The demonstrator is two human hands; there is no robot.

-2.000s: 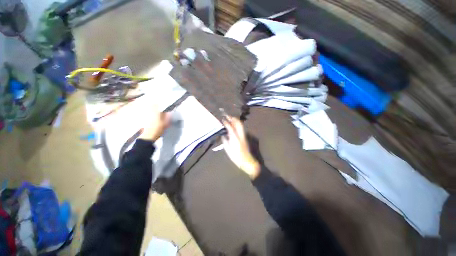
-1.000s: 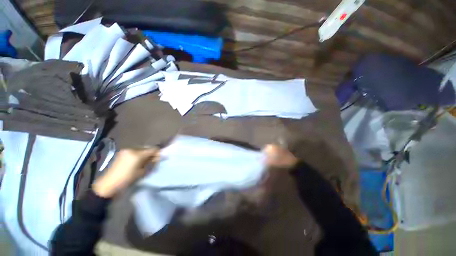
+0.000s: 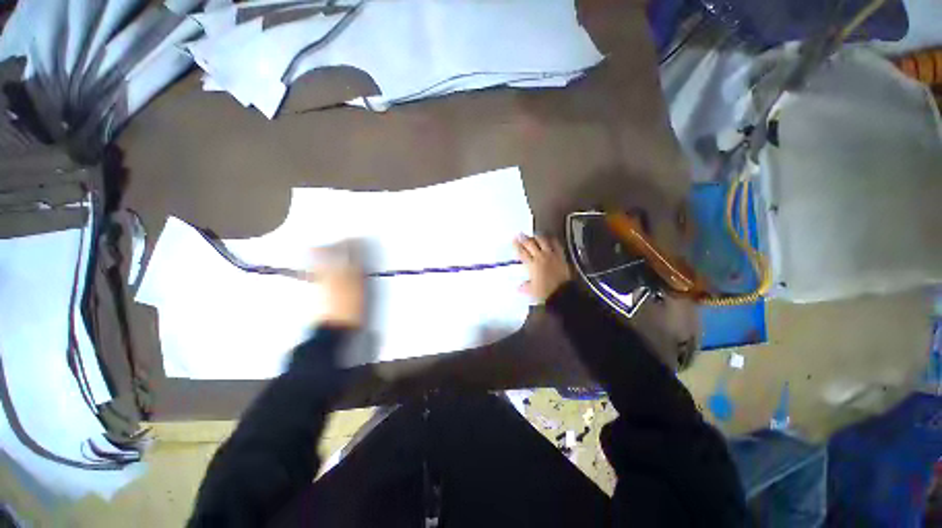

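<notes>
A pale garment panel [image 3: 434,227] lies flat on the brown table cover [image 3: 434,144], a dark seam allowance [image 3: 444,270] running lengthwise along it. My left hand [image 3: 343,281] is blurred and lies over the seam near the panel's middle; its fingers cannot be made out. My right hand [image 3: 542,266] rests with fingers spread on the panel's right end. The steam iron [image 3: 609,258], with an orange handle, stands on the table just right of my right hand, not held.
Unpressed panels [image 3: 465,41] lie at the far edge. Pressed panels [image 3: 36,299] hang over the left edge, with a fan of pale pieces [image 3: 155,62] behind. A yellow hose [image 3: 762,263] loops right over a blue area [image 3: 718,320].
The view has swung right and down. The panel, lifted and crumpled between my hands one second ago, now lies flat. The iron has come into view.
</notes>
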